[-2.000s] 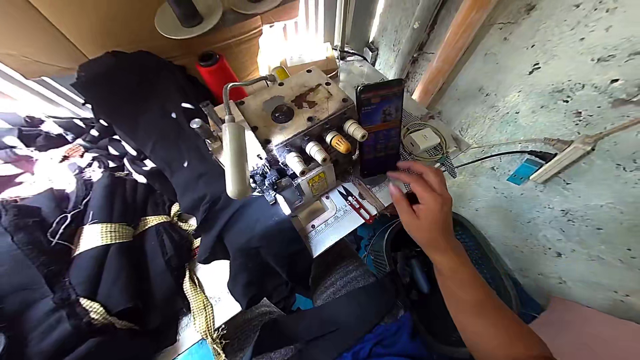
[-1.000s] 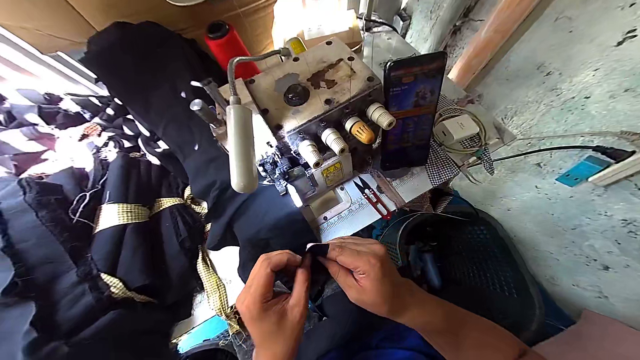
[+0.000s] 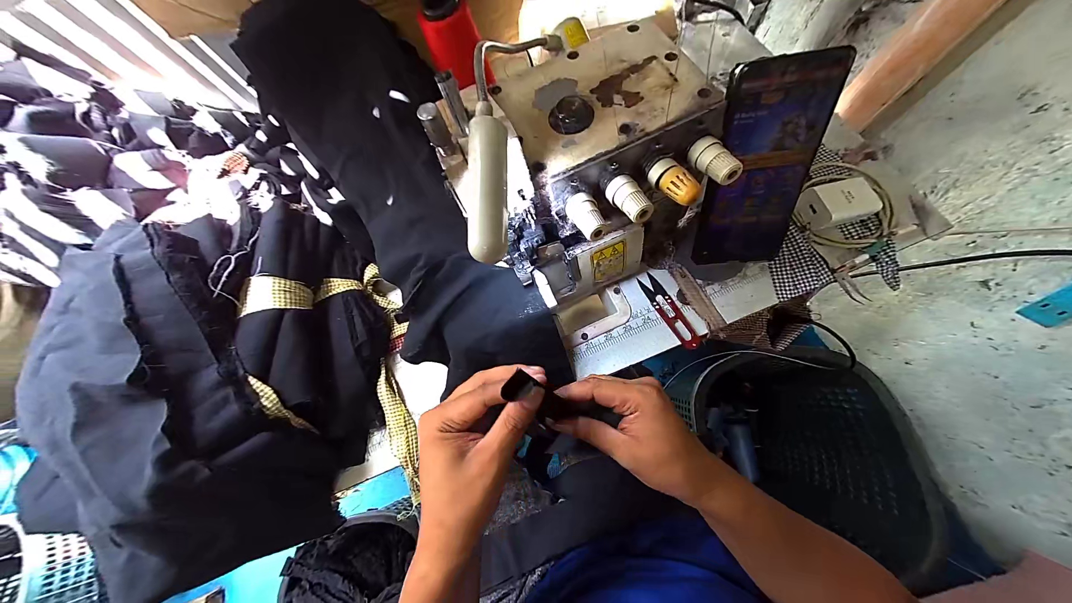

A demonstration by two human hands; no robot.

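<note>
Between both hands, near the lower middle of the head view, is the edge of a black fabric piece (image 3: pixel 548 404). My left hand (image 3: pixel 481 431) pinches its folded end between thumb and fingers. My right hand (image 3: pixel 636 427) grips the same piece just to the right. Beyond the hands stands an overlock sewing machine (image 3: pixel 615 109) with several tension dials. Black cloth (image 3: pixel 502 322) lies at its presser area. Red-handled thread snips (image 3: pixel 672 311) rest on the ruler-marked plate (image 3: pixel 620 356).
A smartphone (image 3: pixel 766 159) leans upright beside the machine, with a white charger (image 3: pixel 839 203) to its right. Bundled black fabric (image 3: pixel 193 385) tied with checked strips fills the left. A dark plastic basket (image 3: pixel 913 469) is at lower right; a red thread cone (image 3: pixel 459 46) stands behind.
My right hand has moved from beside the phone down to the black fabric. My left hand, out of view two seconds ago, now holds the fabric too. The view has shifted closer.
</note>
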